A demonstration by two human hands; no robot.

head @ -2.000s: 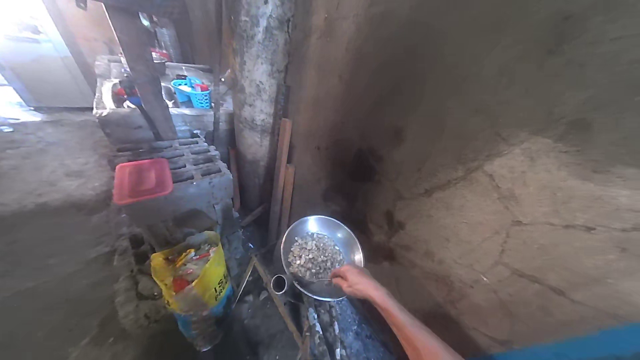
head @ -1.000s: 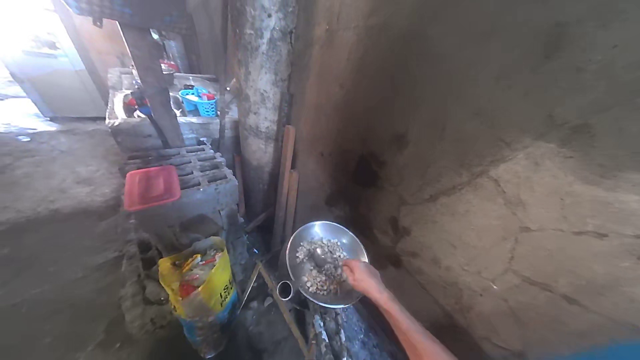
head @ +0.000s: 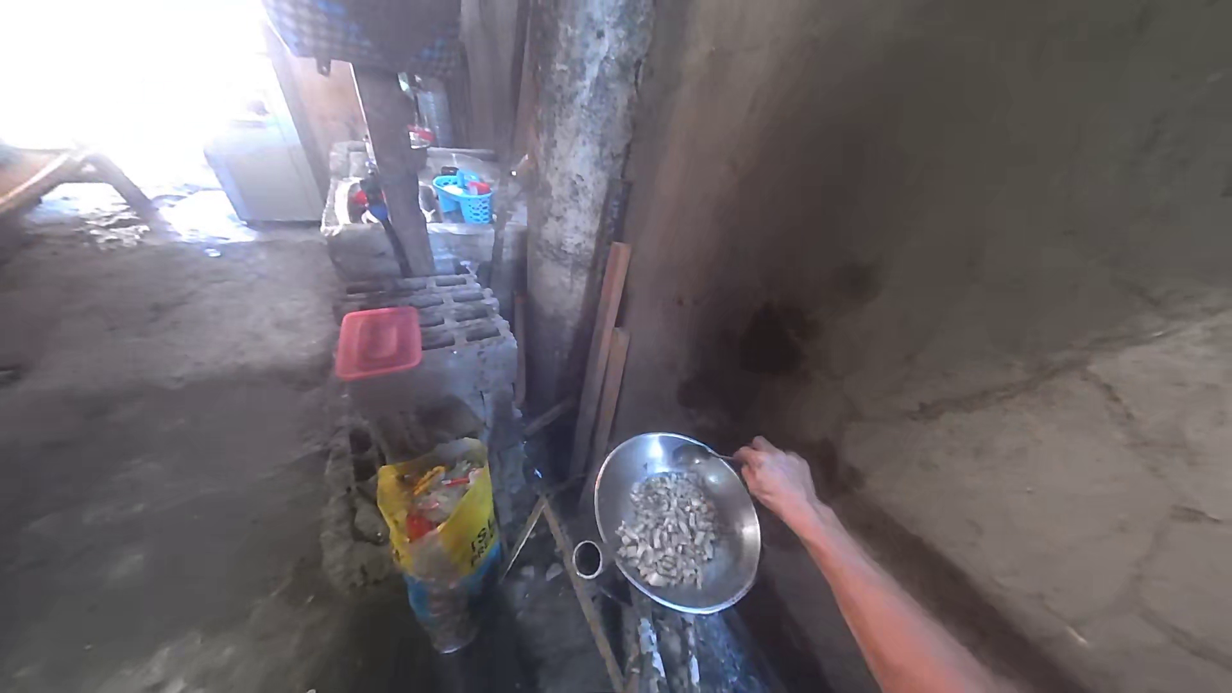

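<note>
A round metal pan (head: 736, 568) with small pale chopped pieces (head: 671, 531) in it rests at lower centre, above some sticks of firewood. My right hand (head: 778, 477) is at the pan's upper right rim, its fingers closed on the handle of a metal utensil (head: 707, 452) that reaches into the pan. Whether the utensil is a spoon or a ladle cannot be told. The pieces lie heaped in the middle and lower left of the pan. My left hand is out of view.
A yellow and blue sack (head: 481, 525) of refuse stands left of the pan. A red plastic lid or tray (head: 380, 343) sits by hollow concrete blocks (head: 462, 313). Wooden boards (head: 604, 337) lean near a concrete post (head: 582, 173). A blue basket (head: 464, 199) stands farther back. A cracked wall (head: 1059, 414) rises at right.
My right hand has moved from over the pieces to the pan's upper right rim. The pieces, spread across the pan one second ago, now lie closer together.
</note>
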